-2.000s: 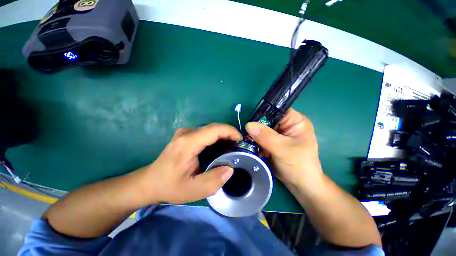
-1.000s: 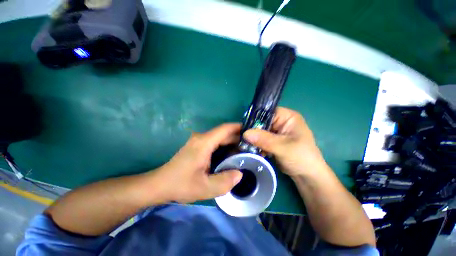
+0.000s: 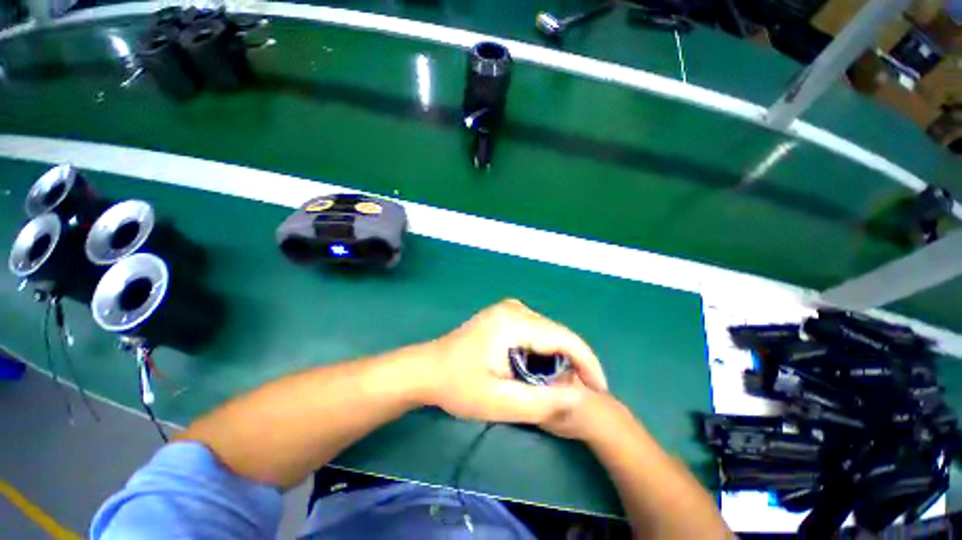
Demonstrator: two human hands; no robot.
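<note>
My left hand [image 3: 491,364] is closed around a black tubular part [image 3: 540,366], whose open round end shows between the fingers. The part looks like the handle end. My right hand [image 3: 585,406] is pressed against it from the right and below, mostly behind the left hand. A thin dark lead [image 3: 469,459] hangs from beneath my hands toward the bench's near edge, with pale tips at its end. The silver-ringed head is hidden from view.
Several waiting heads [image 3: 131,292] with wires stand at left. The grey display unit [image 3: 340,234] sits beyond my hands. A handle parts pile [image 3: 844,422] lies on white sheets [image 3: 728,380] at right. Black parts [image 3: 195,47] and a joined head and handle [image 3: 485,90] are on the conveyor.
The view has widened to show the conveyor and heads. The held piece has turned from lying with its silver ring visible to pointing its open end up at me. Both hands have closed around it.
</note>
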